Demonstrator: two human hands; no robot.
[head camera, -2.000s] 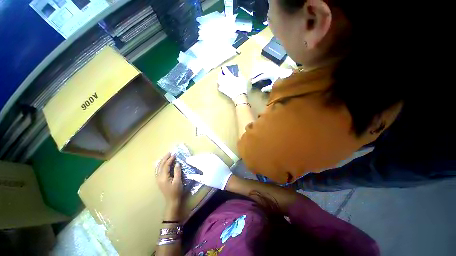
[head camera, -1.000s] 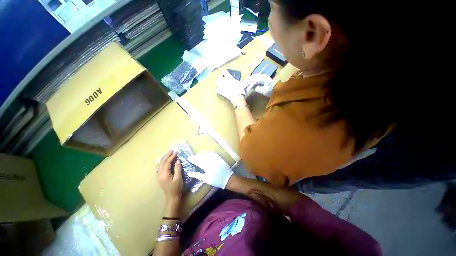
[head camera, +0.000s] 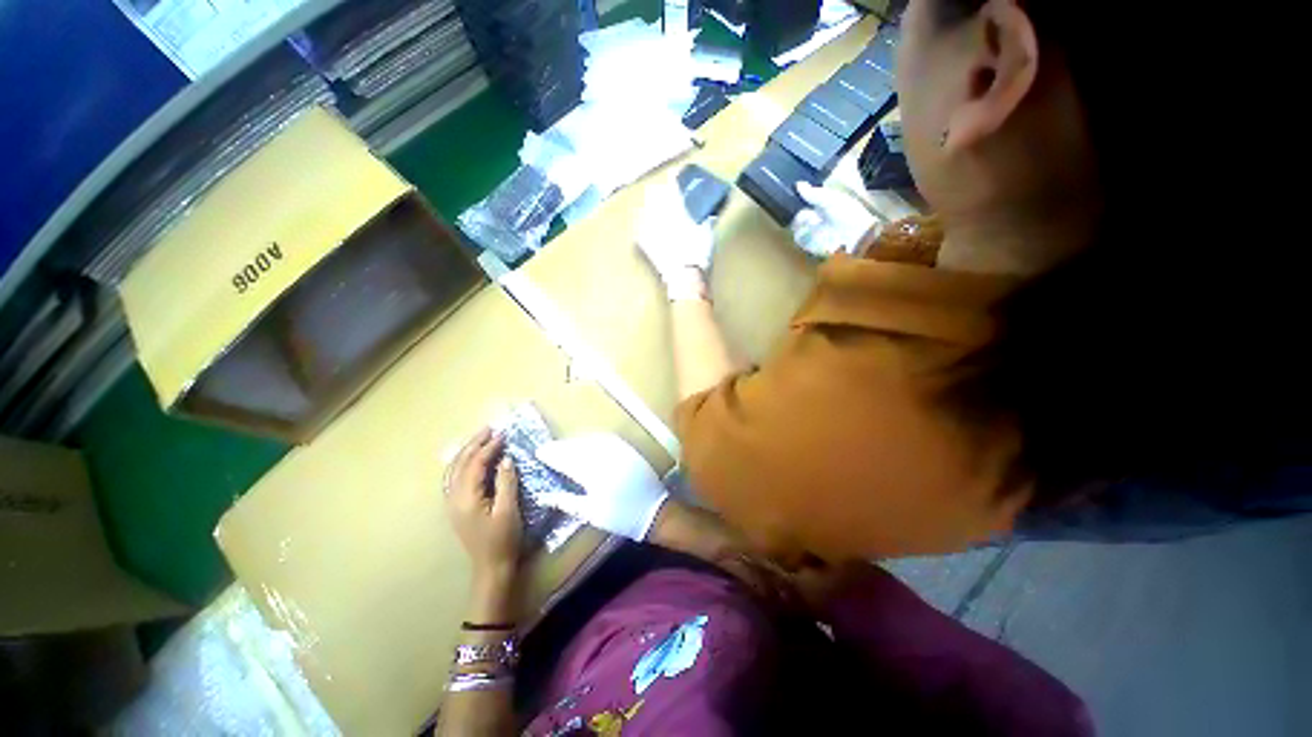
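Note:
A crinkly silvery bubble bag (head camera: 530, 449) with something dark inside lies on the tan cardboard sheet (head camera: 377, 526) in front of me. My bare left hand (head camera: 482, 497), with bangles at the wrist, rests on the bag's left side, fingers on it. My right hand (head camera: 604, 487), in a white knit glove, presses on its right side. Both hands partly cover the bag, so its lower part and contents are not clear.
An open carton (head camera: 295, 281) marked "A006" lies on its side behind the sheet. A neighbour in orange (head camera: 849, 410) sits at right, gloved hands by a row of black boxes (head camera: 823, 123). Plastic bags (head camera: 619, 108) are heaped at the back. Another carton (head camera: 65, 540) stands at far left.
The neighbour has leaned right, uncovering more black boxes, with one hand now at the row. My hands stay on the bubble bag with hardly any movement.

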